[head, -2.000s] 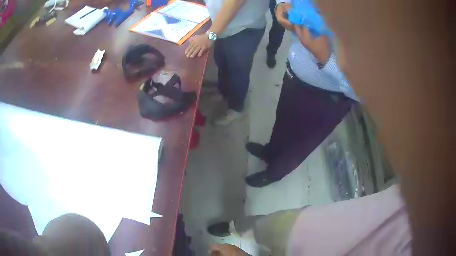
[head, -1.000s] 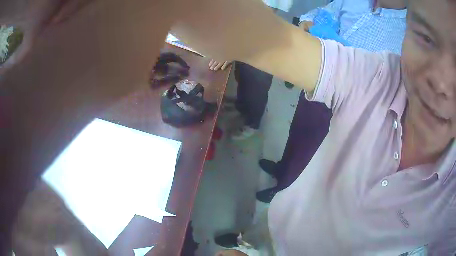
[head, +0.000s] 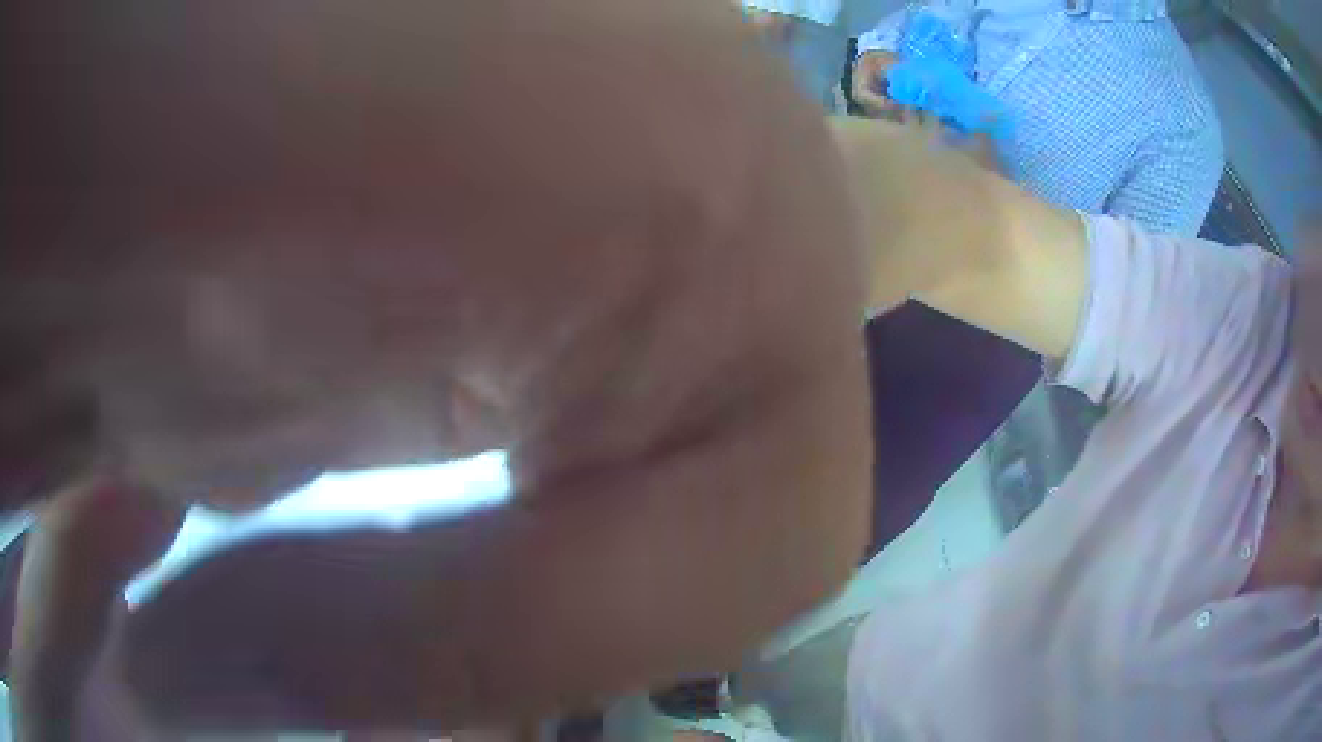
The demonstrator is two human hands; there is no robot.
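Observation:
A large, blurred hand (head: 667,319) of another person is right at the lens and covers most of the left and middle of the view. Its arm runs to a person in a pale pink shirt at the right. A bright white sheet (head: 377,494) shows only as a strip in a gap below that hand. The rest of the sheet and nearly all of the table are hidden. A blurred, finger-like shape (head: 73,594) is at the lower left; whose it is cannot be told. I cannot make out my left hand or my right hand.
The person in the pink shirt (head: 1102,551) fills the right side, very close. Behind, a bystander in a blue checked shirt (head: 1087,109) holds crumpled bright blue material (head: 942,87). Pale floor (head: 942,544) shows between them.
The other person's hand has come across the lens and now hides the table, the black straps and most of the white sheet. The person in pink appears further right, with the face mostly out of view.

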